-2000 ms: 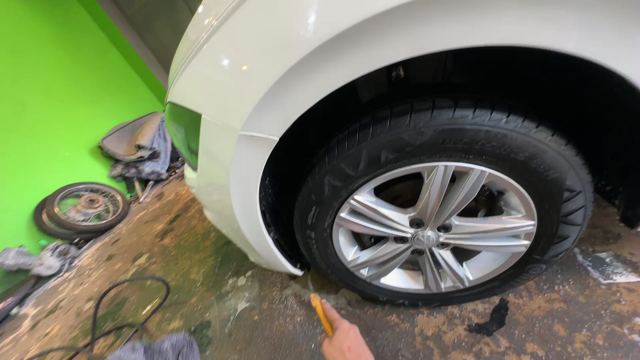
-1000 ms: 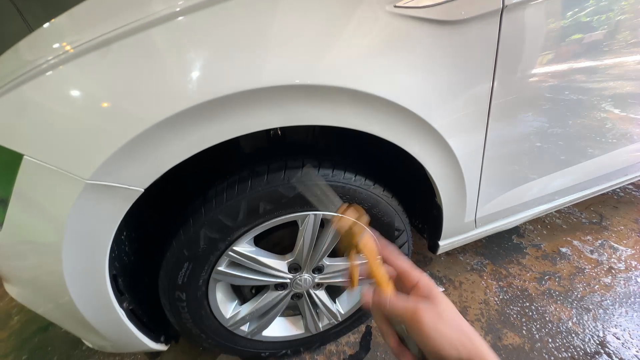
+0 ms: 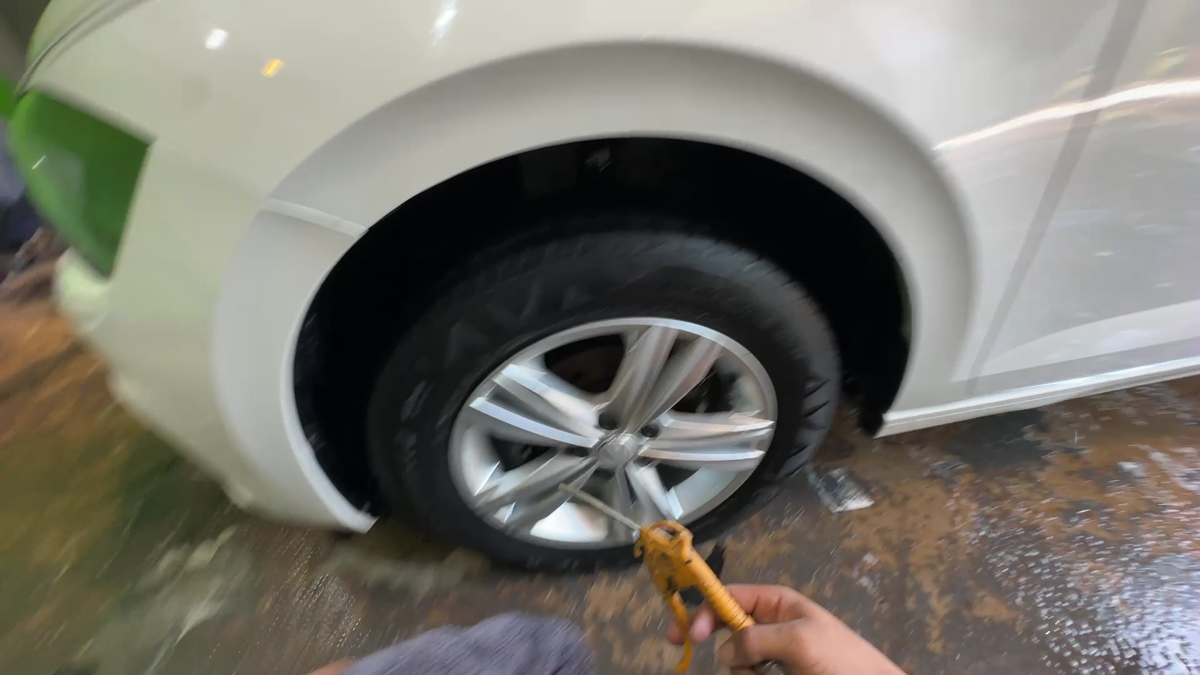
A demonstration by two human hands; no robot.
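My right hand (image 3: 783, 630), at the lower right of centre, is closed around the handle of a yellow trigger spray gun (image 3: 677, 561) with a thin metal nozzle. The nozzle points up and left, in front of the lower spokes of a silver alloy wheel (image 3: 614, 448). A black tyre (image 3: 441, 375) surrounds the wheel under the arch of a white car (image 3: 656, 89). At the bottom edge lies a grey cloth (image 3: 487, 647), blurred, with a sliver of skin beside it; whether that is my left hand does not show.
The wet brown and grey floor (image 3: 937, 534) runs under the car and reflects light at the right. A small flat scrap (image 3: 841, 489) lies on it just right of the tyre. The front bumper (image 3: 169, 375) curves down at the left.
The spray gun has moved from in front of the wheel's upper right side to its lower edge. Two seconds ago it was below the tyre. The view has shifted between frames.
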